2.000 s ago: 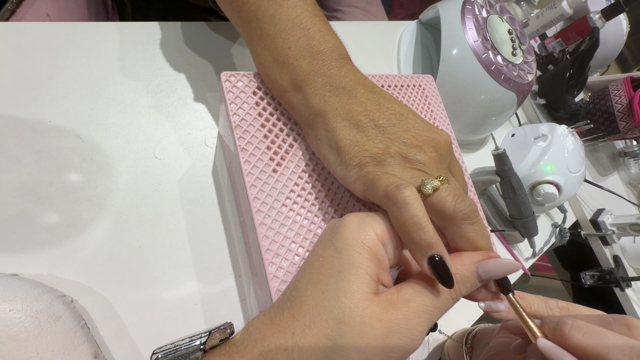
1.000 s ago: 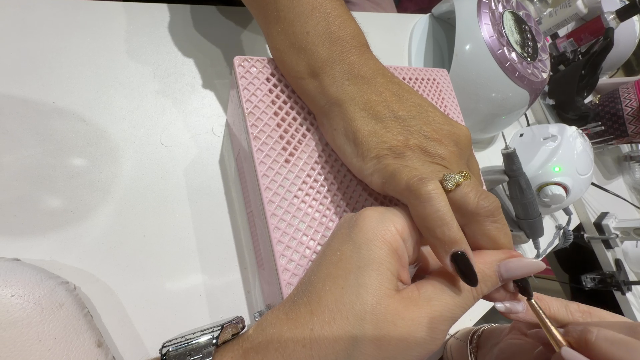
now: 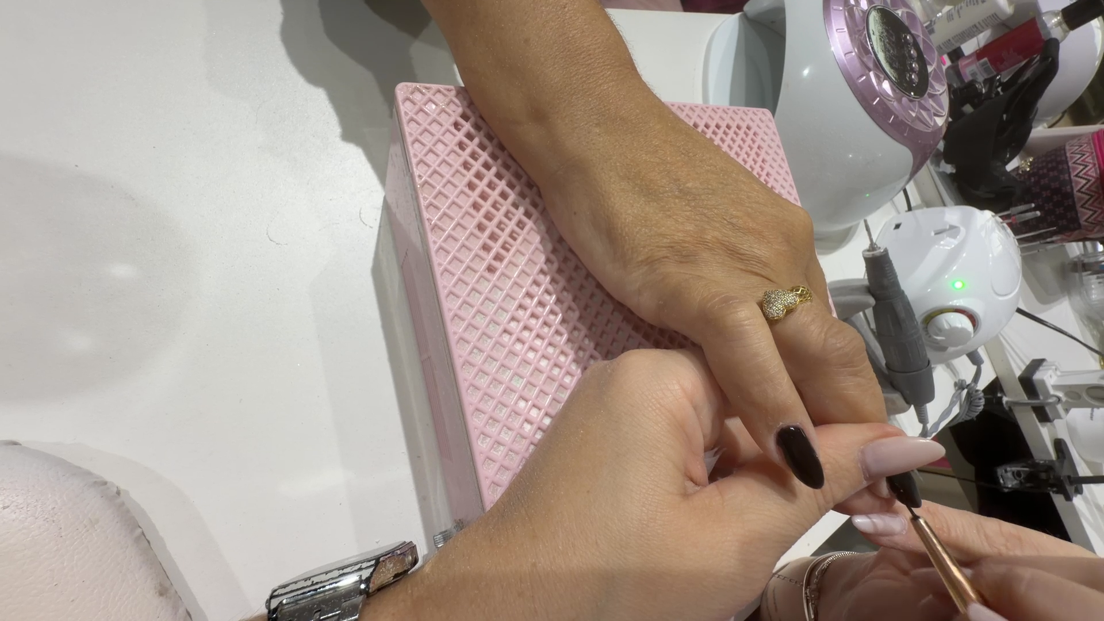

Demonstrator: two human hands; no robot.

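Note:
My left hand point(image 3: 655, 483), with a metal watch point(image 3: 345, 586) at the wrist, holds a finger of another person's hand point(image 3: 664, 216). That hand wears a gold ring point(image 3: 785, 303) and rests palm down over a pink latticed dust collector point(image 3: 509, 362). One of its nails shows glossy black polish point(image 3: 800, 457). At the lower right, my right hand point(image 3: 1026, 565) grips a thin nail brush point(image 3: 944, 561) with a copper-coloured handle. The brush tip meets another black nail point(image 3: 904, 490) beside my left thumb. Part of the held finger is hidden behind my thumb.
A white nail lamp point(image 3: 828, 129) with a lilac panel stands at the upper right. Below it are a nail drill handpiece point(image 3: 897, 319) and its white control unit point(image 3: 957, 276), lit green. Bottles and a patterned brush holder point(image 3: 1065, 185) crowd the right edge. A pale padded surface point(image 3: 69, 535) lies lower left.

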